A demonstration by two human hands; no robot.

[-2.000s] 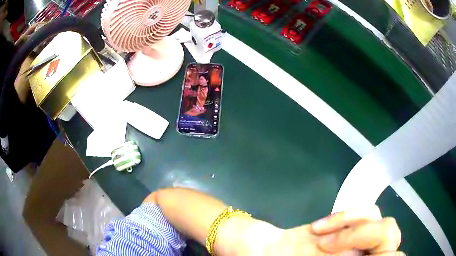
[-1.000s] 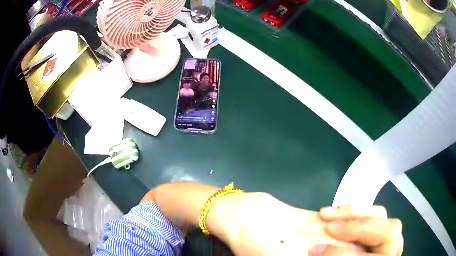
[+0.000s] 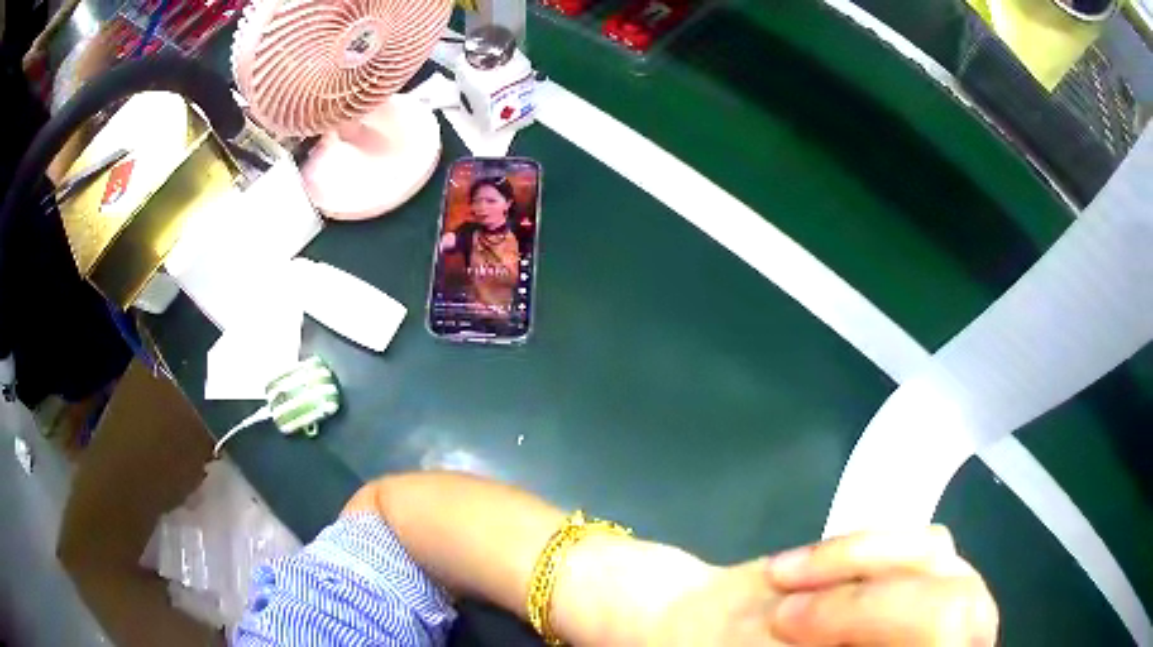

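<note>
A long white label strip comes in from the right edge and curves down to the fingers of my left hand. My left hand is at the bottom right, cut off by the lower edge, with fingers closed on the strip's lower end. A gold bracelet is on the wrist. No label can be made out at the fingertips. My right hand cannot be seen. Red units in a clear tray show at the top edge, partly cut off.
A lit smartphone lies on the green surface. Left of it are white paper pieces, a green-and-white striped item, a pink fan, a small white bottle and a gold box. A carton stands below the edge.
The red units have moved up and left, mostly out of the picture. My left hand has shifted only slightly and still holds the strip. The phone's picture has changed.
</note>
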